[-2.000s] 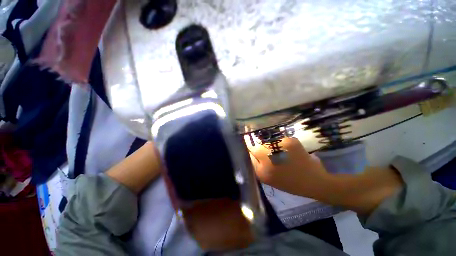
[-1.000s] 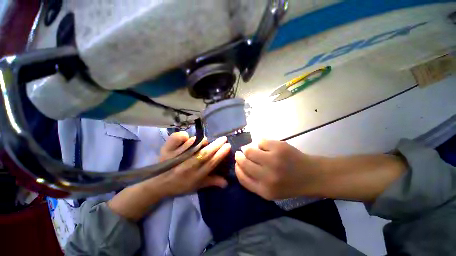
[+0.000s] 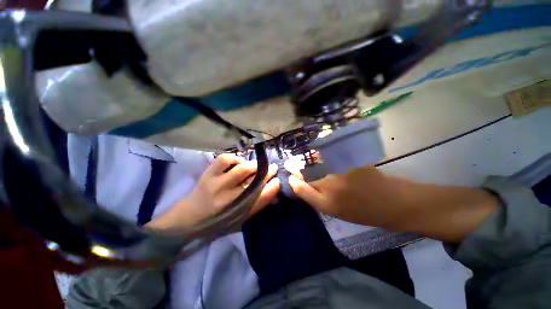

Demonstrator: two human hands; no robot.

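Note:
The navy fabric panel (image 3: pixel 290 235) runs from my lap up to the needle area of the white sewing machine (image 3: pixel 254 48). My left hand (image 3: pixel 226 193) lies on the cloth left of the needle area, partly hidden behind the chrome loop (image 3: pixel 90 226). My right hand (image 3: pixel 344 196) pinches the navy cloth edge at its right side, thumb and fingers near the left fingertips. Pale cloth with navy bands (image 3: pixel 118 181) lies to the left. The presser foot is too blurred to make out.
The tension dial (image 3: pixel 326 90) and a pale cap (image 3: pixel 350 145) stand close above my right hand. Green-and-yellow snips (image 3: pixel 389 105) lie partly hidden on the machine bed. A tan card (image 3: pixel 528 98) is at the right. A grey marked strip (image 3: pixel 386 241) follows the table's front edge.
Since the first frame the chrome loop has shifted left in view, uncovering both hands. Since the second, my fingers have come closer together at the cloth edge, and the dial and cap appear farther right.

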